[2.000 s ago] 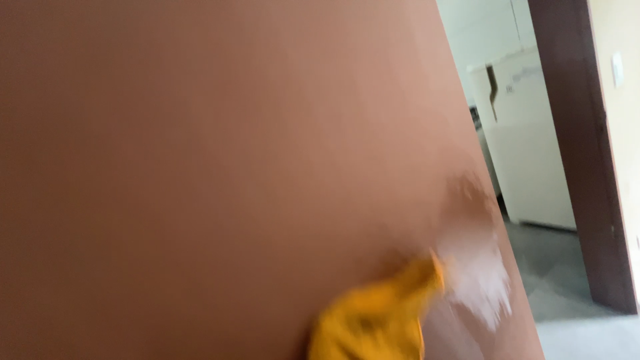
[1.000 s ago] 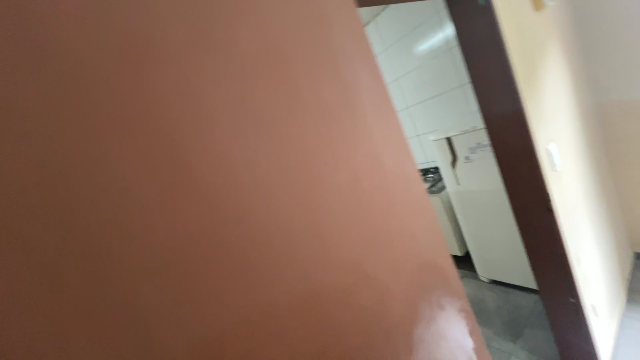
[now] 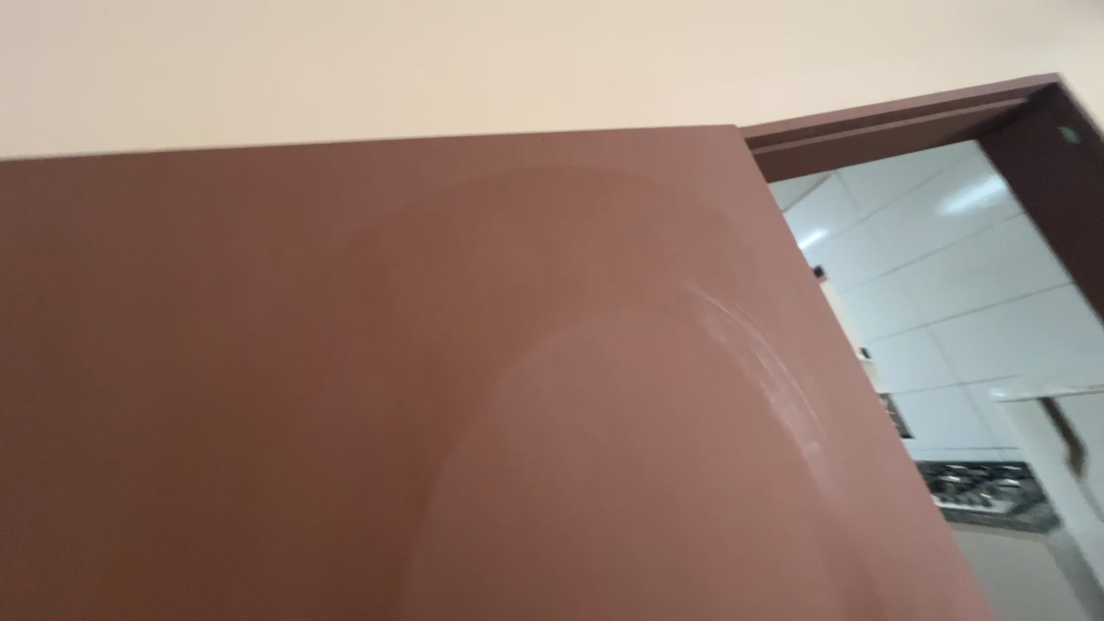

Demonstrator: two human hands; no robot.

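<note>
A reddish-brown door panel (image 3: 552, 388) fills most of the head view, its top edge and right edge both showing. On its surface runs a wide, darker curved band that looks damp. Inside that band, toward the right edge, lies a thin whitish curved streak (image 3: 776, 379). Neither my left hand nor my right hand is in the frame, so what they hold or touch is hidden.
A cream wall (image 3: 345, 69) rises above the door. On the right, a dark brown door frame (image 3: 1044, 172) surrounds an opening with white wall tiles (image 3: 949, 276), a cooktop (image 3: 983, 487) on a dark counter and part of a white refrigerator (image 3: 1052, 431).
The view has swung up to the door's top edge. The yellow cloth seen on the door two seconds ago is out of the frame.
</note>
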